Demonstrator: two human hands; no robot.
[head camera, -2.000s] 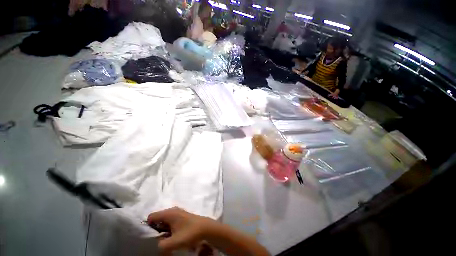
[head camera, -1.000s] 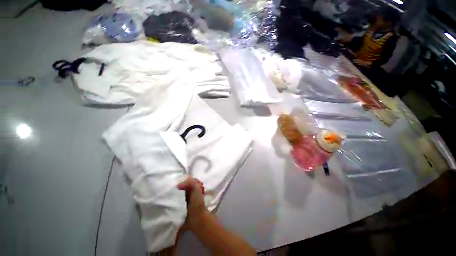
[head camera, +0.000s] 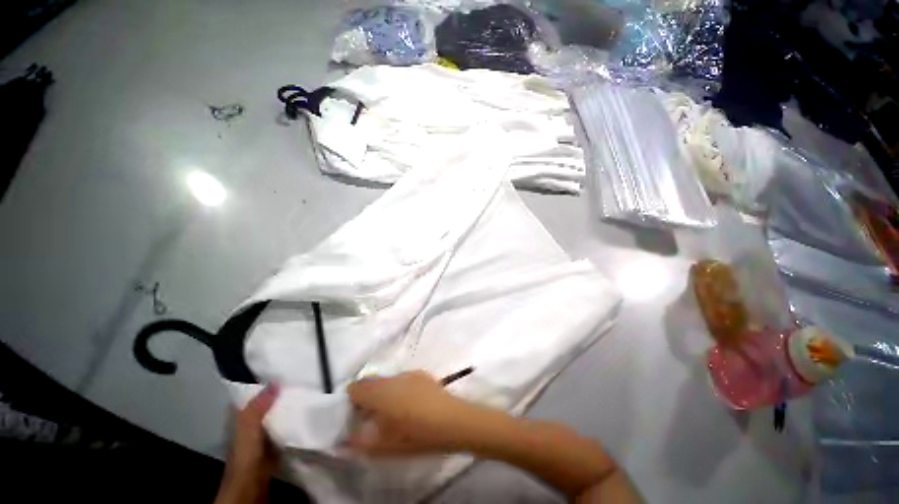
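Observation:
A white shirt (head camera: 463, 295) lies spread in front of me, its neck to the left. A black hanger (head camera: 182, 340) is in its neck, the hook pointing left; a dark bar shows on the white cloth. My left hand (head camera: 253, 433) pinches the shirt's near edge by the collar. My right hand (head camera: 399, 413), slightly blurred, is on the shirt front with its fingers closed at the cloth. A thin dark tool (head camera: 457, 375) sticks out beside my right fist. The placket and buttons under my fingers cannot be made out.
Waiting white shirts (head camera: 444, 123) with black hooks lie farther up. Clear garment bags (head camera: 641, 157) lie right of them. A pink bottle (head camera: 749, 369) and an orange-brown lump (head camera: 718, 295) are at the right. Bagged garments (head camera: 488, 37) lie at the back. Small dark tangles (head camera: 226, 112) lie at the left.
The shirt now lies with its hanger hook pointing left. My left hand has come clearly into view at the collar, and my right hand has moved onto the front. The view has shifted left.

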